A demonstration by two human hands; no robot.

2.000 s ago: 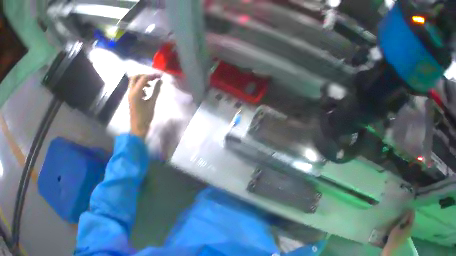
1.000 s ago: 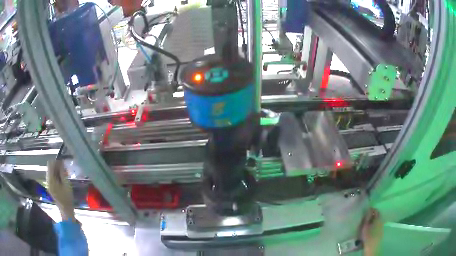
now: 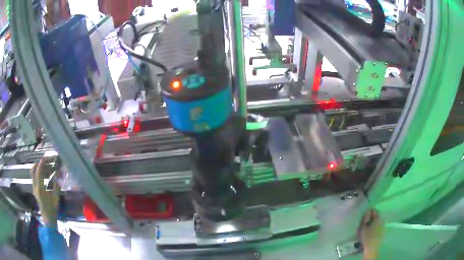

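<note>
My left hand [image 3: 47, 190] is at the far left, raised by the conveyor rails, fingers curved and blurred. A pale patch shows between them; I cannot tell if it is a held part. My right hand [image 3: 372, 233] is at the lower right, fingers curled, beside the small silver switch plate [image 3: 349, 248]; its grip is unclear. The silver fixture block [image 3: 231, 229] sits on the slide rail [image 3: 208, 249] under the black vertical camera cylinder with a blue band [image 3: 199, 110]. No hand touches the fixture.
Red bins [image 3: 148, 206] stand behind the bench, left of the cylinder. Slanted metal guide plates [image 3: 305, 144] are right of it. Long conveyor rails [image 3: 147, 167] run behind. Aluminium frame posts [image 3: 56, 114] rise left and right. A green-lit panel [image 3: 432, 132] is at the right.
The view has swung up from the bench to the machine. My left hand has moved from the bright bench area to the rails at the far left. My right hand stays near the switch plate.
</note>
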